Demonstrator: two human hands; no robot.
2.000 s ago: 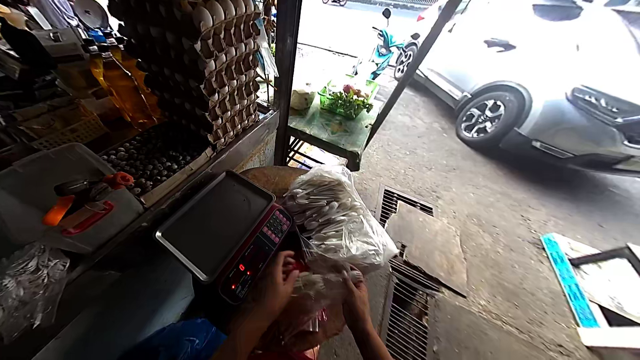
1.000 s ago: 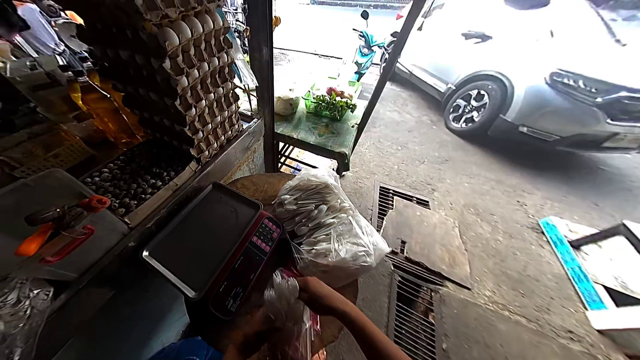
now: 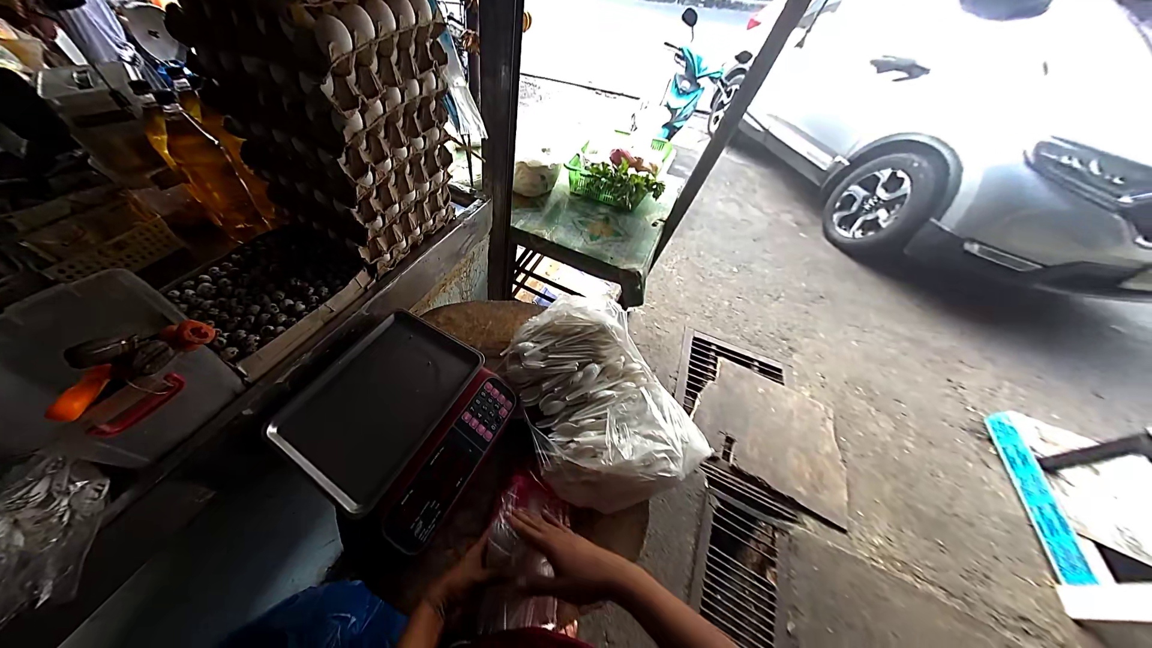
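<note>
My right hand (image 3: 571, 558) lies flat, fingers spread, on a clear plastic package with a red part (image 3: 522, 605) at the near edge of a round wooden table. My left hand (image 3: 468, 571) touches the left side of that package, its fingers partly hidden. Just beyond my hands stands a clear bag of white plastic spoons (image 3: 603, 405). A digital scale (image 3: 441, 477) with a bare metal tray (image 3: 378, 405) sits to the left. What is inside the package is hard to make out.
Stacked egg trays (image 3: 387, 135) and a box of small speckled eggs (image 3: 261, 288) stand back left, beside a lidded plastic box (image 3: 54, 333). A green basket of vegetables (image 3: 612, 184) is on a table beyond. Metal drain grates (image 3: 738, 567) lie at right.
My right hand has come to lie flat on the package; a second ago it was by crumpled clear plastic. The red digits seen on the scale two seconds ago no longer show.
</note>
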